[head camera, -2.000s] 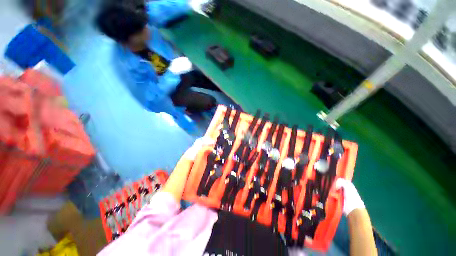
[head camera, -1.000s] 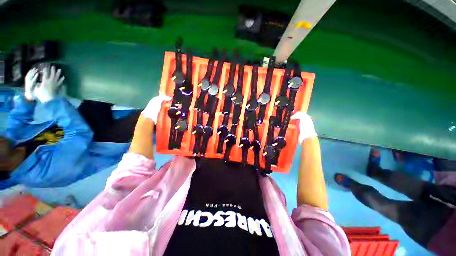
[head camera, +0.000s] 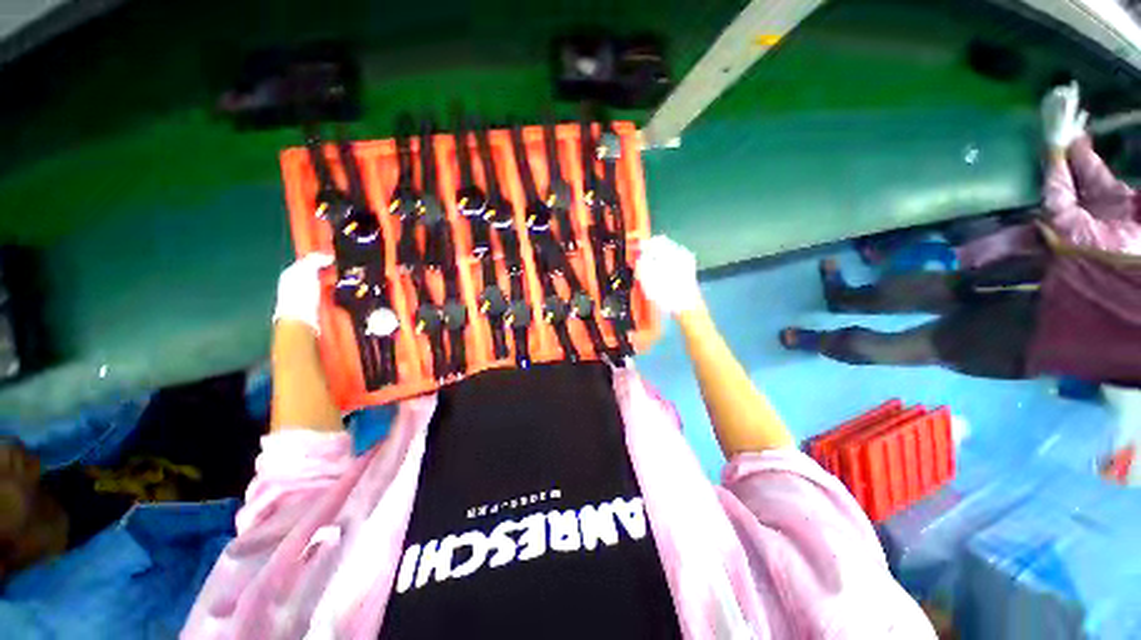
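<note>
An orange-red watch tray (head camera: 328, 356) is held in front of my chest, over the near side of the green belt. Black-strapped wristwatches (head camera: 497, 216) lie lengthwise in its compartments, in two rows, with some straps reaching past the far edge. My left hand (head camera: 298, 291), in a white glove, grips the tray's left edge. My right hand (head camera: 669, 274), also gloved in white, grips its right edge. The fingers under the tray are hidden.
Black boxes (head camera: 609, 68) sit on the green belt (head camera: 776, 175) beyond the tray. A pale post (head camera: 720, 78) rises beside them. A co-worker in pink (head camera: 1101, 225) is at the right. Red trays (head camera: 903, 463) stand low at the right. Blue clothing shows at the left.
The tray and both hands have shifted left in view. The view has turned, showing more of the co-worker at the right. Both hands still hold the tray.
</note>
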